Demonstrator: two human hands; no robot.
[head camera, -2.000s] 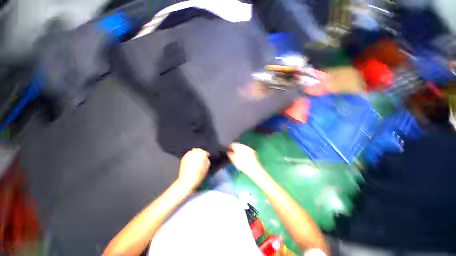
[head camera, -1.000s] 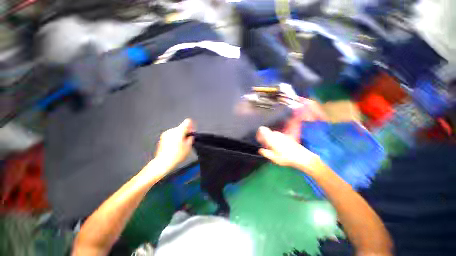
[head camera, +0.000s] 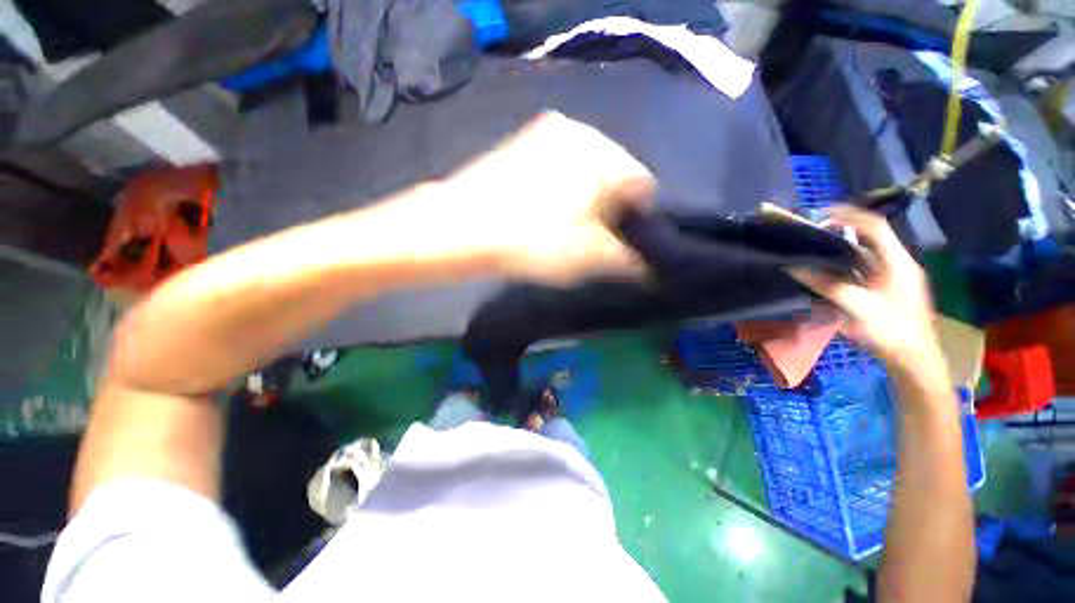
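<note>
Black trousers (head camera: 707, 262) are stretched between my two hands, above the right front edge of the ironing table pad (head camera: 342, 165). Their waistband end runs from hand to hand, and the rest hangs down toward my feet. My left hand (head camera: 578, 194) is blurred and closed on the left end of the cloth. My right hand (head camera: 866, 277) grips the right end. The iron cannot be made out; a pale metallic glint shows beside my right hand.
Blue plastic crates (head camera: 825, 436) stand on the green floor at right. A red plastic bag (head camera: 159, 224) is at left. A grey garment (head camera: 401, 53) and a white-edged cloth (head camera: 660, 41) lie at the table's far edge. The yellow hose (head camera: 958, 77) hangs at upper right.
The trousers have moved from the table to the waist, then up and right in my hands. The view has shifted, and both hands stay on the cloth.
</note>
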